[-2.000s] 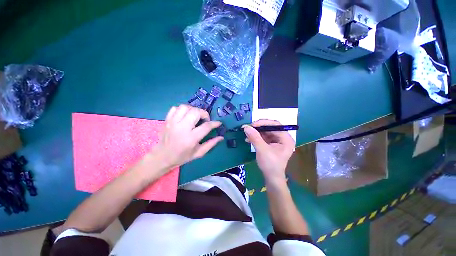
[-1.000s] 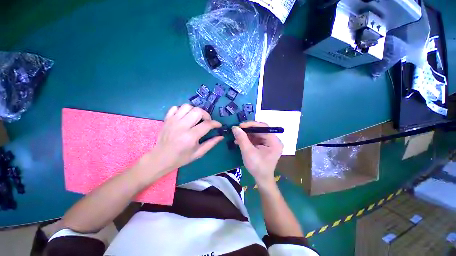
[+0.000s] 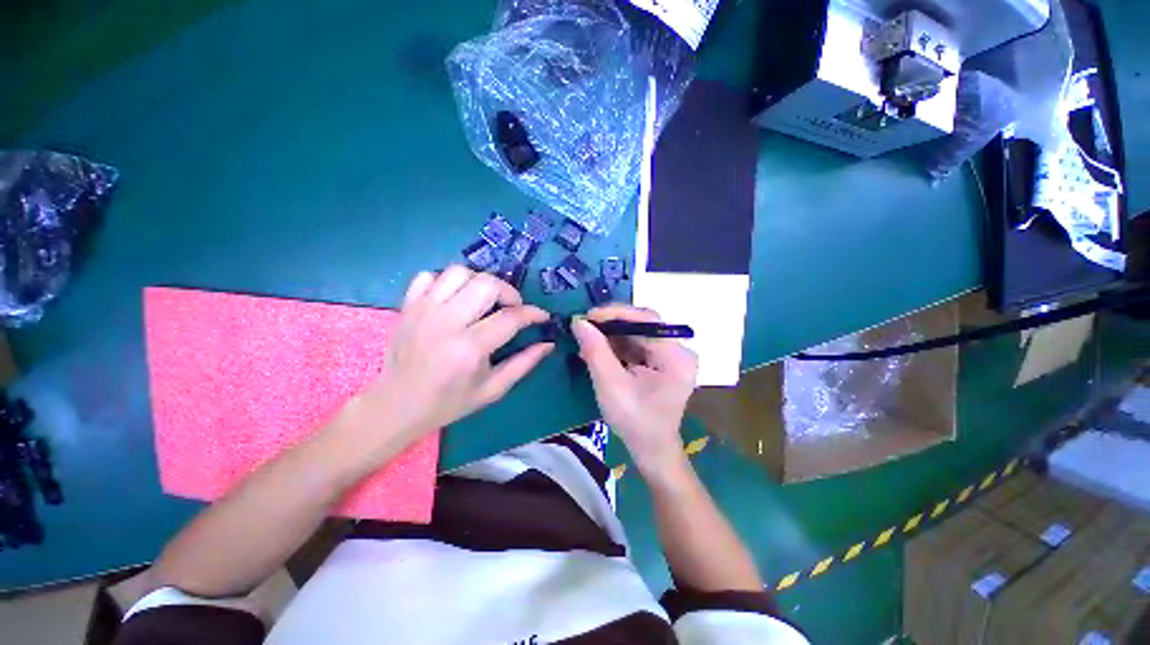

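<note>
My bare left hand (image 3: pixel 457 338) is over the bench beside the red mat, its thumb and index finger at a tiny black part (image 3: pixel 559 326). My bare right hand (image 3: pixel 641 378) holds a thin black pen-like tool, perhaps tweezers (image 3: pixel 650 330), whose tip meets the part between my fingertips. The fingers partly hide the part. Loose small black parts (image 3: pixel 521 246) lie just beyond my hands. The adhesive pad sheet (image 3: pixel 700 189), black with a white lower end, lies to the right of them.
A red foam mat (image 3: pixel 265 397) lies at left. A clear bag (image 3: pixel 555 114) with black parts stands beyond the loose parts. A silver-white box (image 3: pixel 858 76) and a black tray (image 3: pixel 1028 271) are at right. An open carton (image 3: pixel 870 416) is below the bench edge. Another bag (image 3: pixel 51 227) lies far left.
My right hand has moved left with the tool, bringing its tip to the part at my left fingertips. My left hand keeps nearly the same pose. The view has shifted slightly.
</note>
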